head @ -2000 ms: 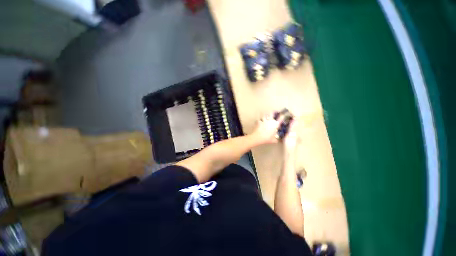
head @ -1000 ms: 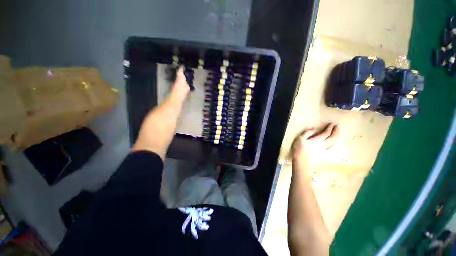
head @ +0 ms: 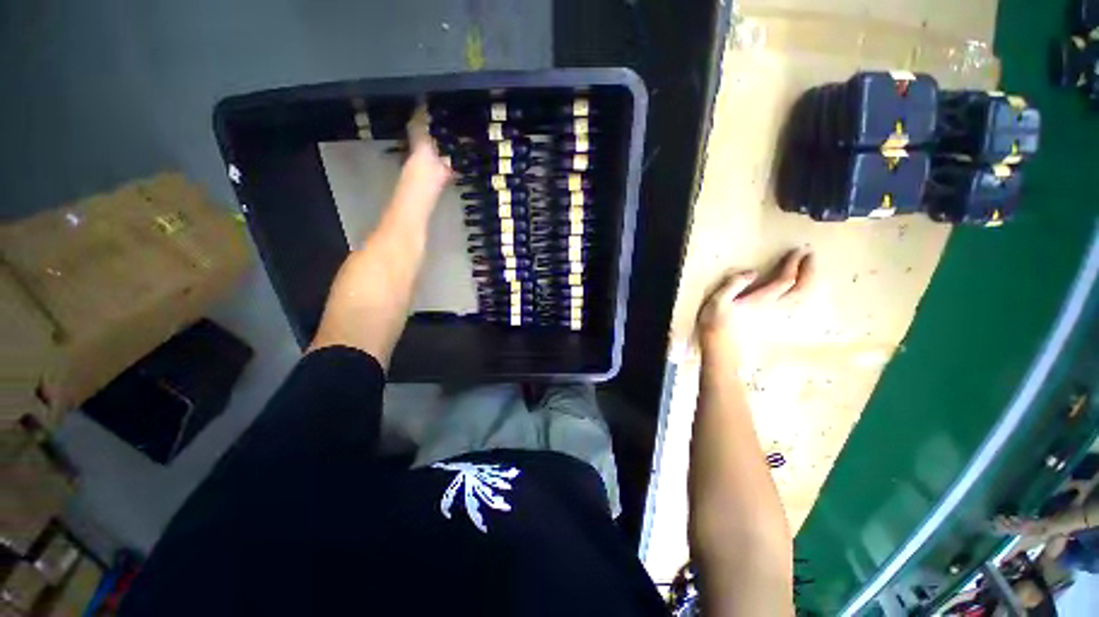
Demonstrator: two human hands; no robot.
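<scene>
My left hand (head: 424,151) reaches into the black packing tray (head: 633,229) near its far wall. Dark units touch its fingers. The fingertips blend into the dark, so I cannot tell whether it grips one. Rows of packed power adapters (?) (head: 506,229) with cream-yellow labels fill the tray's right part. A pale grey divider sheet (head: 362,199) shows on the left of the tray floor. My right hand (head: 759,289) rests on the tan bench-top (head: 832,331), empty, fingers apart. A stack of black units (head: 886,157) stands on the bench beyond it.
A green conveyor (head: 928,386) with a pale rail (head: 964,482) runs along the right, with more units at upper right. Cardboard boxes (head: 109,277) and a black bin (head: 169,392) are at the left. Another person's hand (head: 1024,526) shows at lower right.
The view has shifted, and the tray looks larger. My left hand is now closer to the tray's far wall and the packed rows. My right hand has stayed on the bench.
</scene>
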